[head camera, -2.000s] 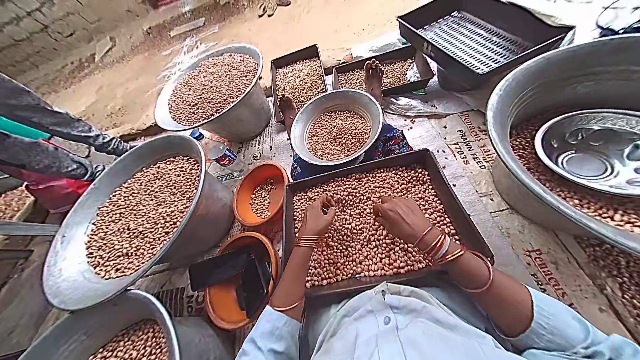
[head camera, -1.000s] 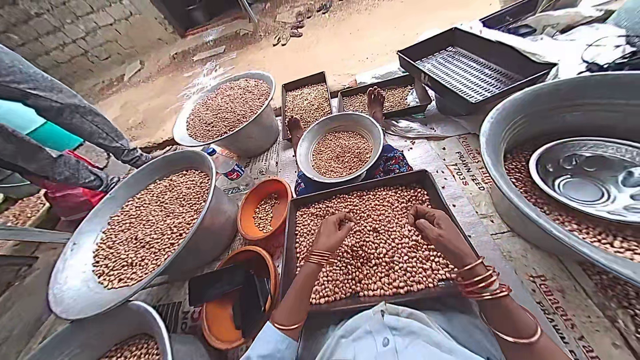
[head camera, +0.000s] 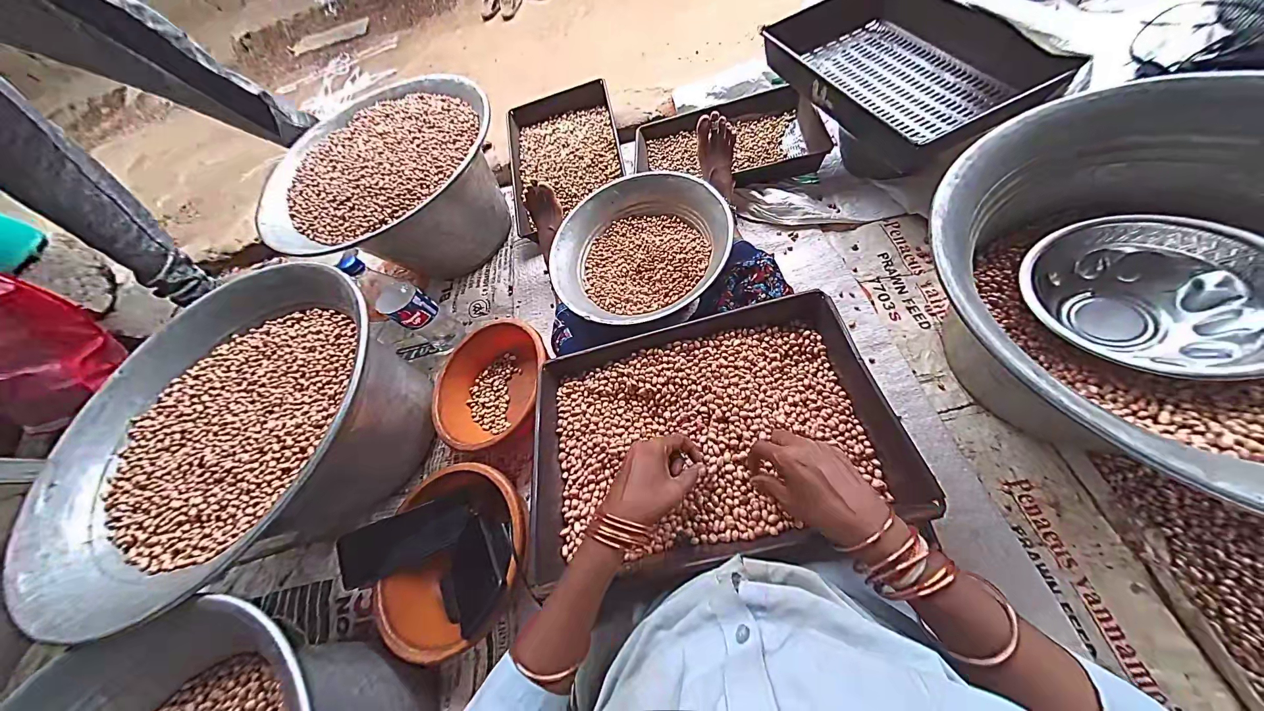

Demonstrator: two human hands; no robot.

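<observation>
A dark rectangular tray lies across my lap, filled with pinkish-brown nuts or seeds. My left hand rests low over the nuts, thumb and index finger curled toward each other; whether a nut is between them cannot be told. To its right, my right hand touches the nuts with bent fingers, their tips partly hidden. A metal bowl of smaller-looking nuts stands just beyond the tray, between my feet. At the tray's left is an orange bowl holding a few nuts.
Large metal basins of nuts stand at left. Another orange bowl holds black objects. Two small trays and a slotted crate lie beyond. A big basin with a metal dish is at right. A person's legs show upper left.
My hands have come closer together over the tray since one second ago, and my right hand is now lower on the nuts. The person's legs at the left have shifted.
</observation>
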